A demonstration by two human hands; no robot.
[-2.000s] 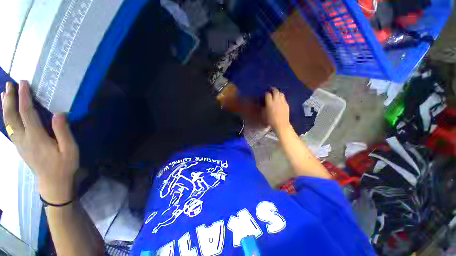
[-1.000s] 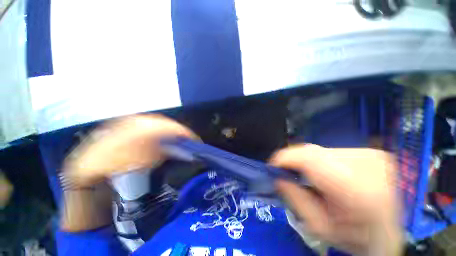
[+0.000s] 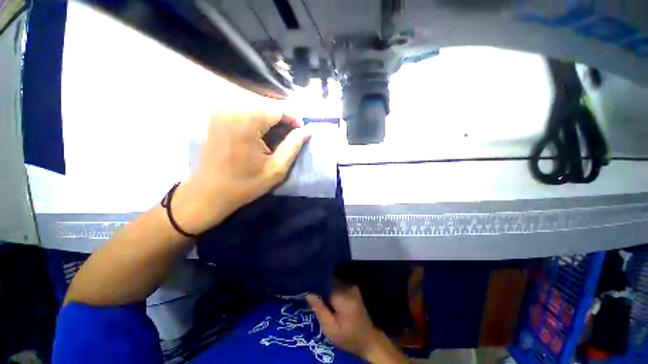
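Note:
A garment panel with a light grey part (image 3: 312, 174) and a dark navy part (image 3: 277, 238) lies over the front edge of the white sewing table, its far end near the needle area. My left hand (image 3: 245, 156) pinches the far end of the grey part, close to the machine's needle area (image 3: 316, 89), which is washed out by glare. My right hand (image 3: 344, 316) is below the table edge, with its fingers at the lower edge of the navy part; its grip is dark and partly hidden.
The sewing machine head (image 3: 462, 28) spans the top. Black-handled scissors (image 3: 568, 135) lie right of it. A navy fabric piece (image 3: 44, 85) lies at far left. A ruler strip (image 3: 455, 225) runs along the front edge. A blue crate (image 3: 561, 306) stands below at right.
The view has moved up to the machine. Both hands were blurred over navy fabric before the table; now my left hand is at the needle area and my right is below the edge.

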